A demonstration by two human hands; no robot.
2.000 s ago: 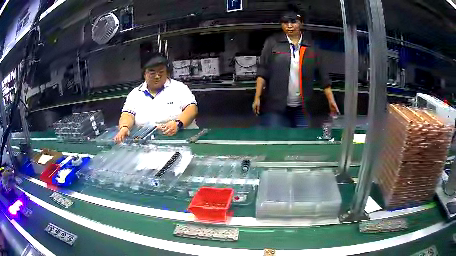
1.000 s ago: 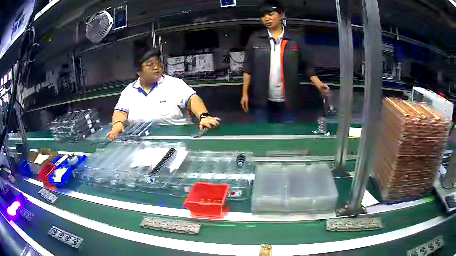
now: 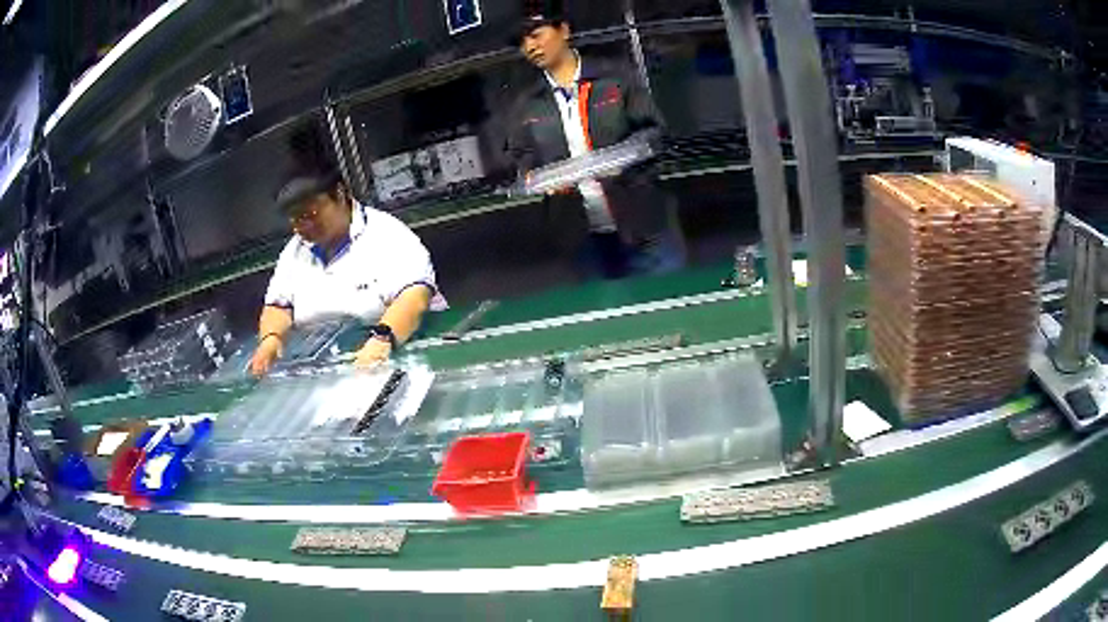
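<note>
Neither of my hands is in the picture. Nearest in front of me, a small tan block lies on the green belt at the bottom centre. Silver four-position plates lie apart on the belt: one at centre right, one at centre left, one at the far right with round openings showing, and one at the bottom left. A red parts bin stands across the belt, its contents too small to tell.
A divided translucent box and clear blister trays lie beyond the belt. Metal posts and a tall copper-coloured stack stand at right, with a bench device. Blue bins are left. Two people are opposite.
The view has turned right and tilted. The plates and tan block have shifted left in the picture. The standing person now holds a clear tray; the seated person has drawn the outstretched hand back to the work.
</note>
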